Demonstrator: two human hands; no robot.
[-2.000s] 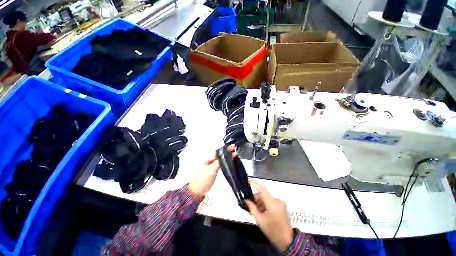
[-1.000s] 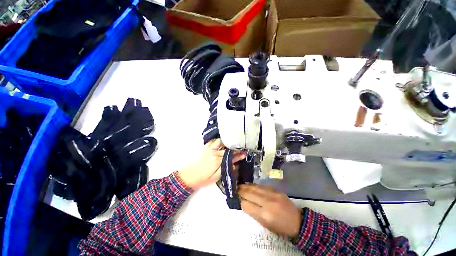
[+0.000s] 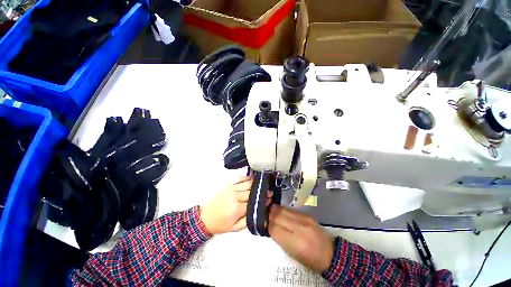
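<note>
A black band piece (image 3: 258, 204) with a white line along it stands as a loop under the needle end of the sewing machine (image 3: 358, 126). My left hand (image 3: 225, 204) holds its left side, with the fingertips partly hidden behind the band. My right hand (image 3: 300, 235) holds its right side near the lower end. The presser foot and needle (image 3: 284, 180) are at the band's upper end, partly hidden by the machine head. Worked bands (image 3: 235, 95) overlap in a row behind and left of the needle.
A heap of loose black bands (image 3: 112, 176) lies left on the white table (image 3: 187, 120). Blue crates (image 3: 84, 89) stand at far left. Cardboard cartons (image 3: 358, 42) stand behind. Black snips (image 3: 420, 244) lie beside my right sleeve. A white scrap (image 3: 392, 200) lies under the machine arm.
Two seconds ago both hands held the band in front of the machine; it is now at the needle. Since one second ago, the band has turned slightly more upright, with both hands still on it.
</note>
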